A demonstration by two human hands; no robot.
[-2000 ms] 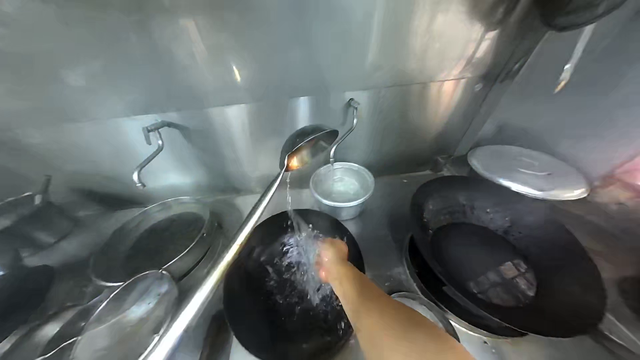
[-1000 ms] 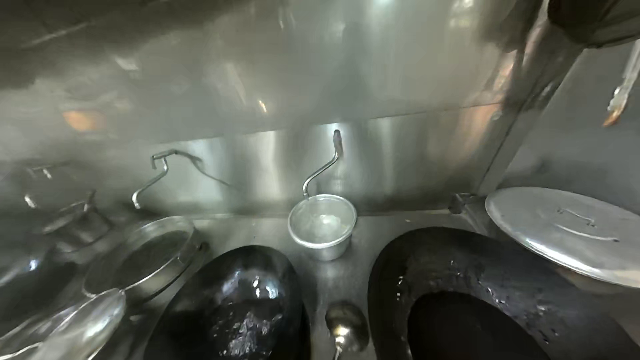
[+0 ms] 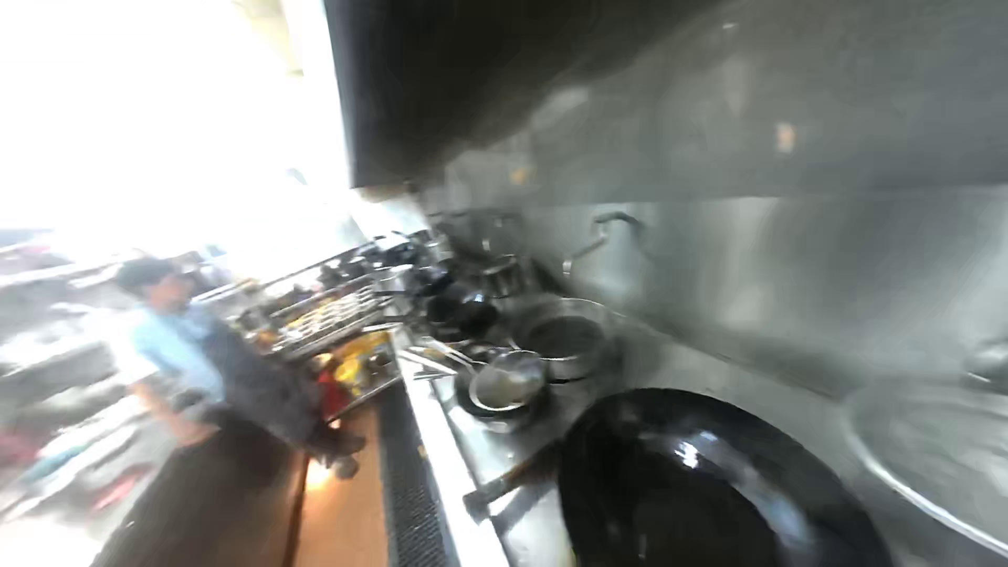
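Observation:
Neither my left hand nor my right hand is in view. A black wok (image 3: 709,480) fills the lower right of the blurred view, its handle (image 3: 512,476) pointing left over the stove's front edge. Left of the wok, a round wire-rimmed strainer (image 3: 508,382) rests over a dark pan. Behind that strainer stands a round metal pan (image 3: 563,339). A metal container's rim (image 3: 906,480) shows at the right edge; its contents are too blurred to tell.
A steel faucet (image 3: 587,248) juts from the metal back wall. More pots and woks (image 3: 461,311) line the stove further off. A person (image 3: 189,346) in a light blue top and dark apron stands in the aisle at left, beside shelves holding blurred items.
The view has swung far to the left. Two seconds ago one bare hand was in the wok under running water, near a long-handled ladle; one second ago no hand showed.

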